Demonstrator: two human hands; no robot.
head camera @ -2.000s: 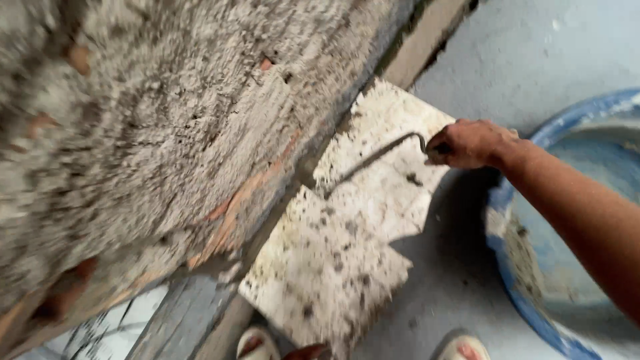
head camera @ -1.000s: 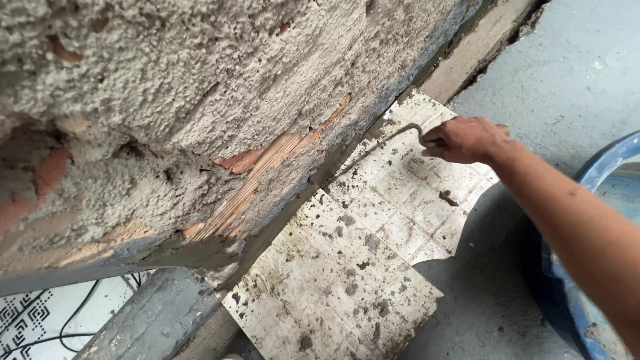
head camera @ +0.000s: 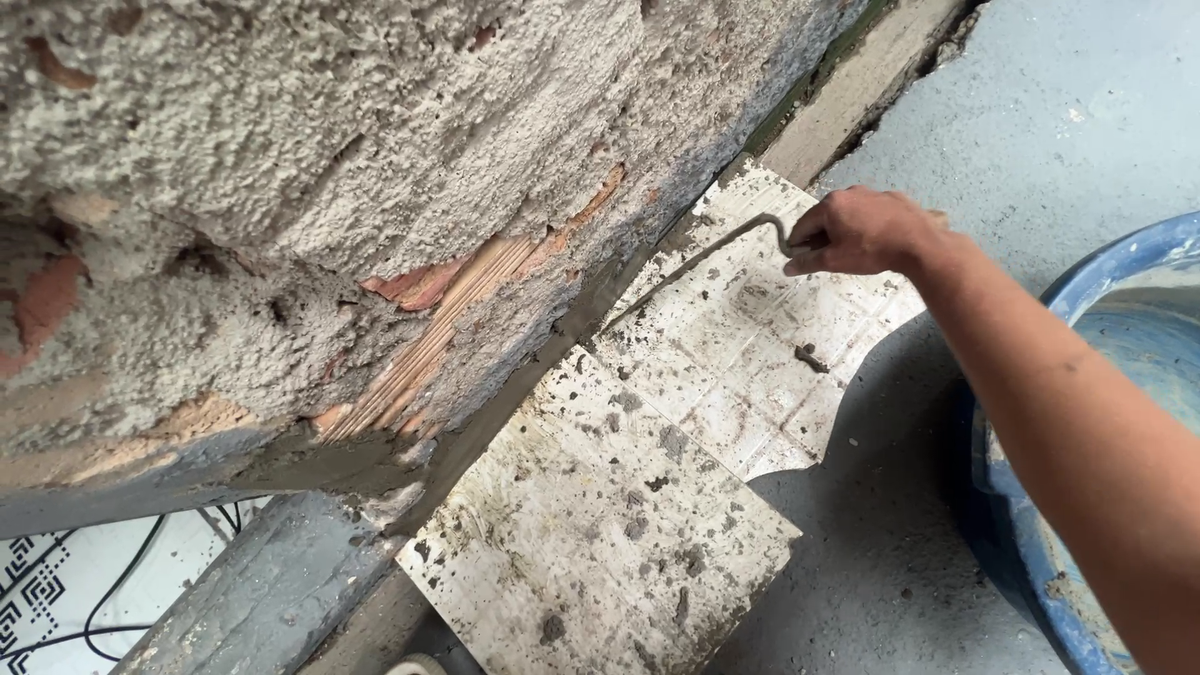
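Observation:
My right hand [head camera: 858,232] grips the handle end of a trowel [head camera: 698,261], whose bent neck and narrow, edge-on blade reach down and left toward the foot of a rough plastered wall [head camera: 450,122]. The tool's tip is near a strip of wet mortar [head camera: 497,403] along the wall base. Beneath it lies a white tile [head camera: 731,375] with grid lines and mortar crumbs. A second stained tile [head camera: 600,525] overlaps its near edge. Bare brick shows through the wall. My left hand is out of view.
A blue tub [head camera: 1106,281] with mortar residue stands at the right on the grey floor [head camera: 1078,112]. At lower left are a grey painted ledge [head camera: 272,572], black cables [head camera: 117,581] and a patterned floor. A shoe edge [head camera: 415,665] shows at the bottom.
The view has shifted since the earliest frame, where both feet and more of the tub showed. My right hand still holds the tool over the tiles.

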